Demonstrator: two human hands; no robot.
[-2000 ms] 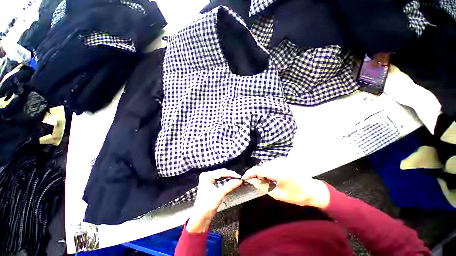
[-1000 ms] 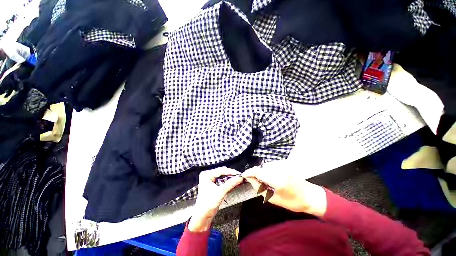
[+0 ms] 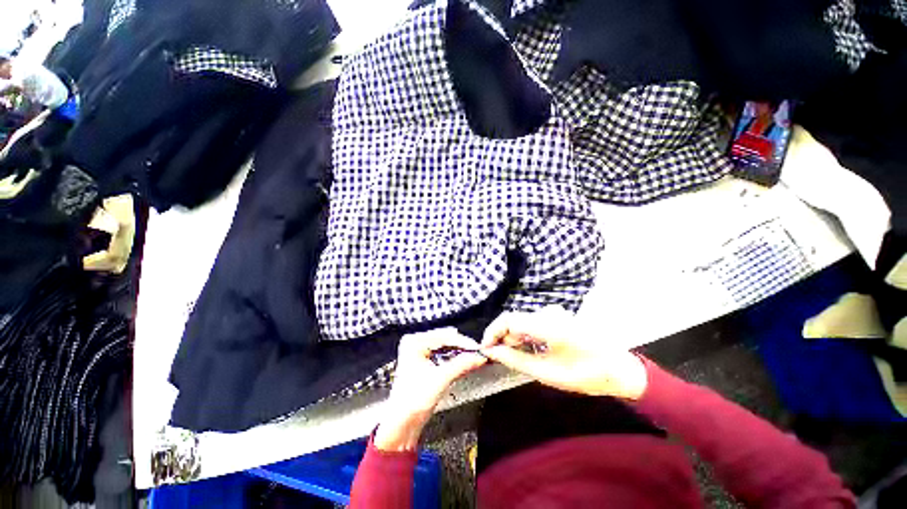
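Note:
A padded garment with a navy side [image 3: 259,338] and a small black-and-white checked side [image 3: 418,209] lies spread on the white table, its dark opening at the top. My left hand [image 3: 428,378] and my right hand [image 3: 557,353] meet at the garment's near edge, over the table's front edge. Both hands pinch a narrow dark strip of the garment edge between thumbs and fingers, fingertips almost touching. A small dark thing shows in the fingers of my right hand; it is too small to tell what it is.
Navy and checked garments are heaped at the back right [image 3: 646,129] and back left [image 3: 189,109]. A smartphone [image 3: 761,141] with a lit screen and a printed sheet [image 3: 761,263] lie at the right. Blue bins stand below the table. A dark striped bundle [image 3: 65,388] is at the left.
The small dark thing in my right hand stuck out more a second ago and now shows less. The phone screen has become bright. My hands stay at the garment edge.

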